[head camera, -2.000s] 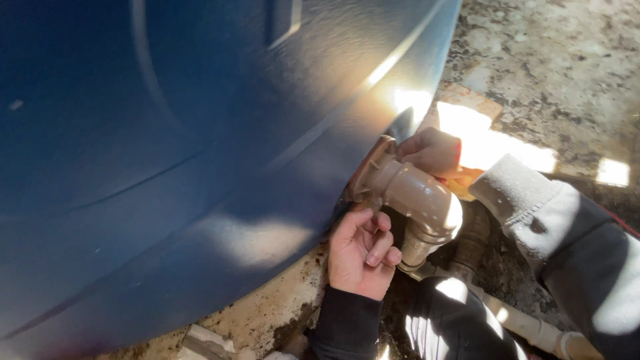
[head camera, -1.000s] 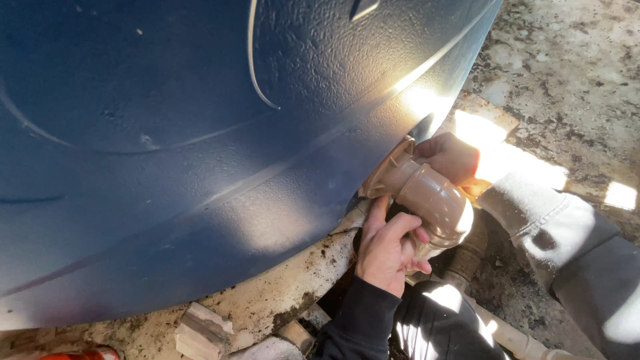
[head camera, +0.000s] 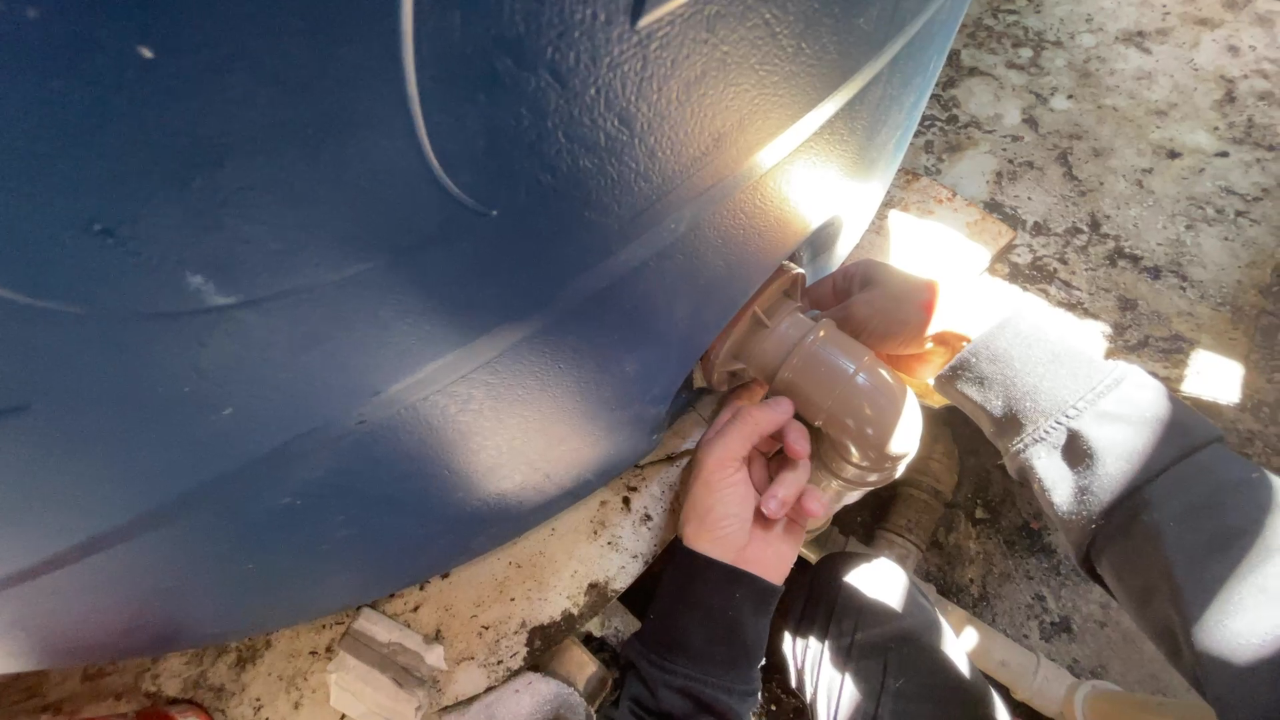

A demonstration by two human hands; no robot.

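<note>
A flanged brown plastic pipe elbow (head camera: 845, 390) sits against the lower side of a large blue plastic tank (head camera: 450, 300). My left hand (head camera: 752, 480) is beneath the flange, palm turned up and fingers curled, its thumb and index fingertip near the flange's lower edge; whether it grips anything there is hidden. Behind the elbow, my right hand (head camera: 880, 305) has its fingertips at the far edge of the flange, partly hidden by it. What those fingertips hold cannot be made out.
A pale stained base (head camera: 560, 550) runs under the tank. Near it lies a broken block (head camera: 380, 665). A brown pipe (head camera: 925, 480) stands behind the elbow, and a light plastic pipe (head camera: 1020, 660) runs along the floor at lower right. A flat slab (head camera: 950, 215) lies beside the tank.
My left hand has shifted along the elbow's underside, its fingers now more curled than one second ago. My right hand remains at the flange's far side.
</note>
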